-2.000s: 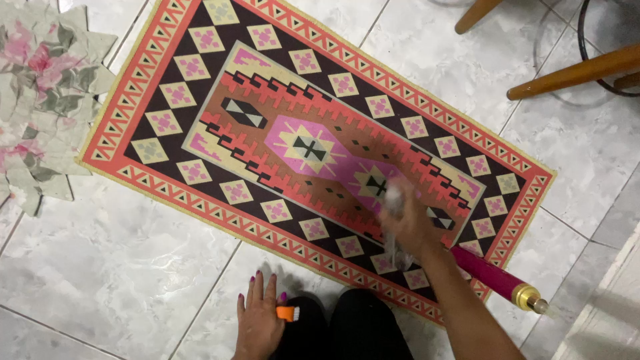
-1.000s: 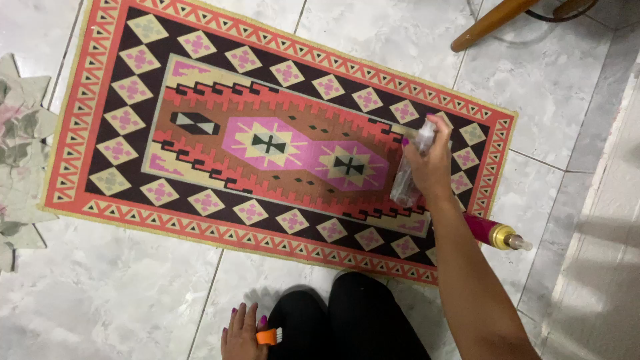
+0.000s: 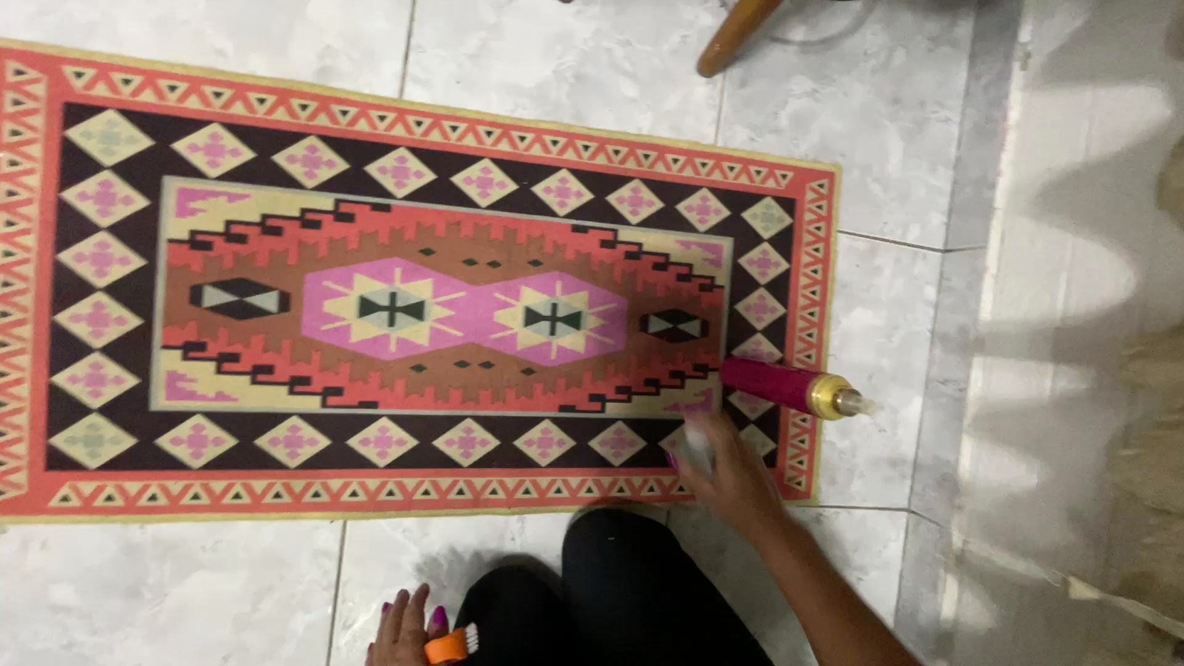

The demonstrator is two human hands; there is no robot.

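A patterned rug (image 3: 462, 319) in coral, black, pink and cream lies flat on the floor. My right hand (image 3: 731, 472) is over its near edge, towards the right end, closed around a small clear bottle (image 3: 698, 444), both blurred by motion. Just beyond that hand, a magenta bottle (image 3: 772, 381) with a gold collar and a clear tip slants across the rug's right border, its tip past the edge. My left hand (image 3: 402, 629), cut off by the bottom of the view, holds an orange brush (image 3: 450, 645) with white bristles beside my knee.
Pale marbled floor tiles (image 3: 166, 583) surround the rug. A wooden furniture leg (image 3: 738, 35) stands beyond its far edge. Along the right side hangs a whitish, wavy-shadowed surface (image 3: 1054, 305), perhaps a curtain. My black-clad knees (image 3: 615, 573) are at the near edge.
My right hand has moved from the far part of the rug's right end to its near edge, with the clear bottle. The left hand keeps the brush beside my knee. The view has shifted right.
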